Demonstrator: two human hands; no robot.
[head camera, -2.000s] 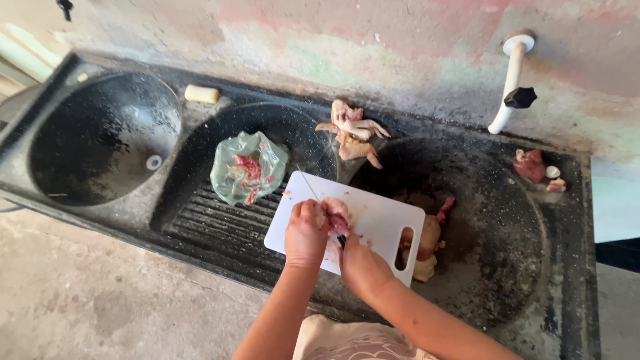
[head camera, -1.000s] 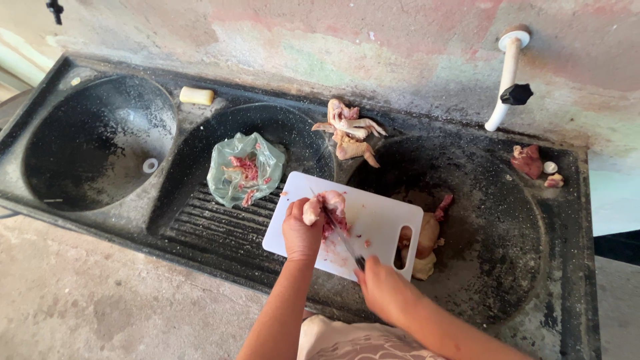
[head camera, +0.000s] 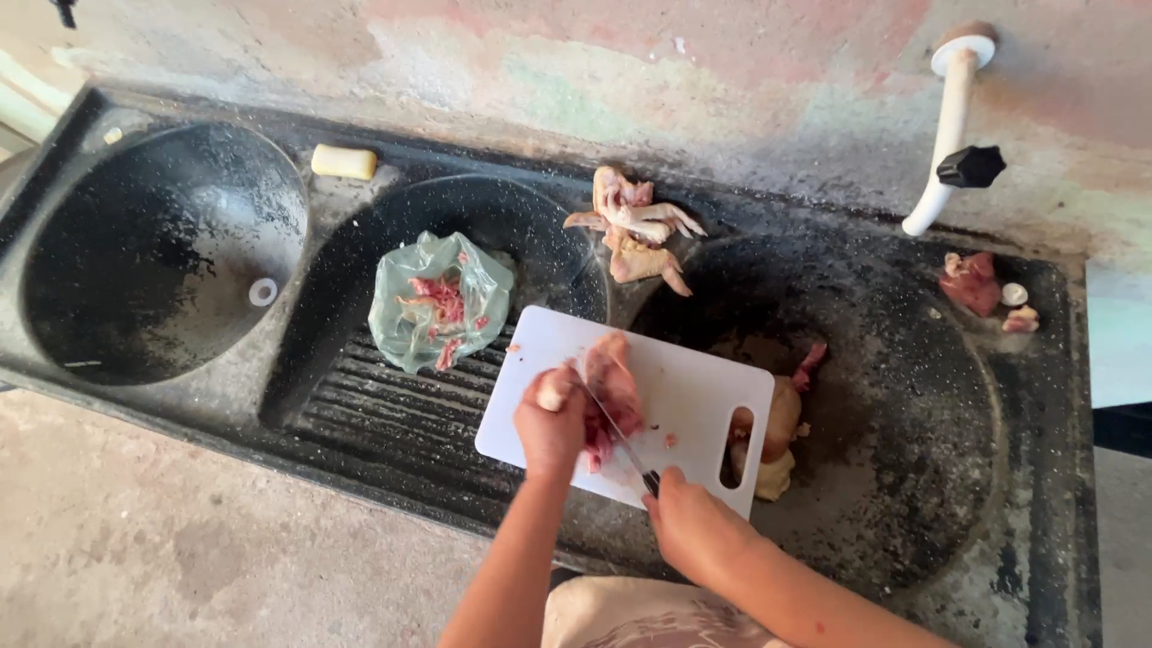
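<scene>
A white plastic cutting board (head camera: 693, 387) with a handle slot lies across the sink's middle divider. On it rests a piece of raw chicken (head camera: 614, 382), pink and dark red. My left hand (head camera: 551, 427) grips a pale end of the meat at the board's left half. My right hand (head camera: 702, 526) holds the black handle of a kitchen knife (head camera: 616, 427), its blade lying against the meat and pointing up and left. More raw chicken (head camera: 781, 423) lies in the right basin, partly under the board. Chicken feet and wings (head camera: 641, 220) sit on the back ledge.
A greenish plastic bag (head camera: 391, 306) with meat scraps stands in the ribbed middle basin. A yellow soap bar (head camera: 344, 162) lies on the ledge beside the round left basin (head camera: 162, 261). A white tap (head camera: 945, 144) juts from the wall at right; dark red meat (head camera: 972, 283) sits at the right corner.
The meat, earlier bunched up between my hands, now lies more spread out on the board. My right hand and the knife were higher, nearer my left hand, two seconds ago.
</scene>
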